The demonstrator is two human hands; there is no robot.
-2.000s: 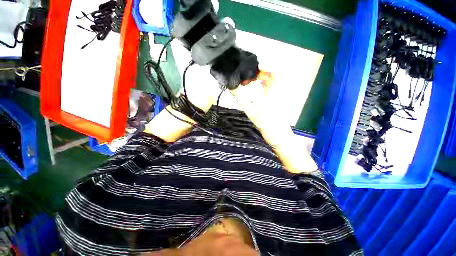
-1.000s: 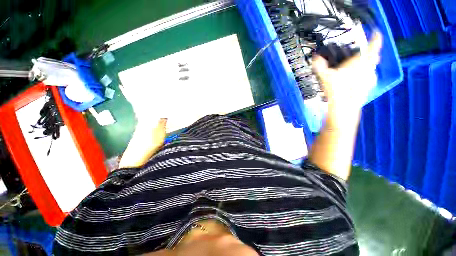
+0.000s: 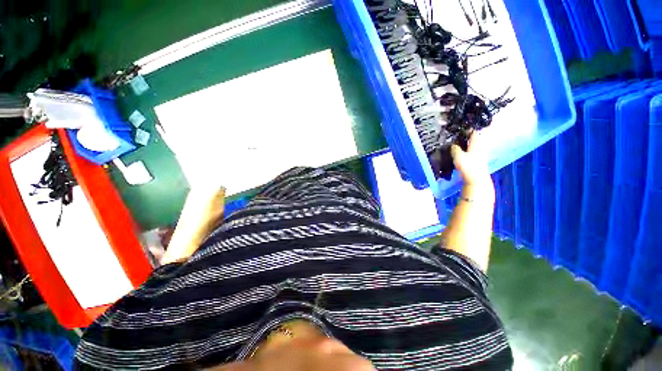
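My right hand (image 3: 472,161) is in the near end of the blue bin (image 3: 559,94), with its fingers on a black power adapter (image 3: 441,161) at the end of the row. The cord bundle (image 3: 470,114) lies just beyond the fingers. More adapters (image 3: 410,76) stand in a row along the bin's left side, cords to the right. My left hand (image 3: 208,199) is at the near left edge of the white work sheet (image 3: 261,123). Its fingers blend into the bright sheet; nothing shows in it.
The red-orange bin (image 3: 116,210) at left holds a few black cords (image 3: 56,174). A small blue box (image 3: 109,119) with white things sits beside it, near pale-blue squares (image 3: 138,117). A white-bottomed blue tray (image 3: 403,196) lies below the blue bin. Stacked blue crates (image 3: 581,181) stand at right.
My right hand has moved from over the blue bin's middle to its near left corner, with the adapter. The adapters held over the sheet earliest are gone from there. My left hand stays near the sheet's edge.
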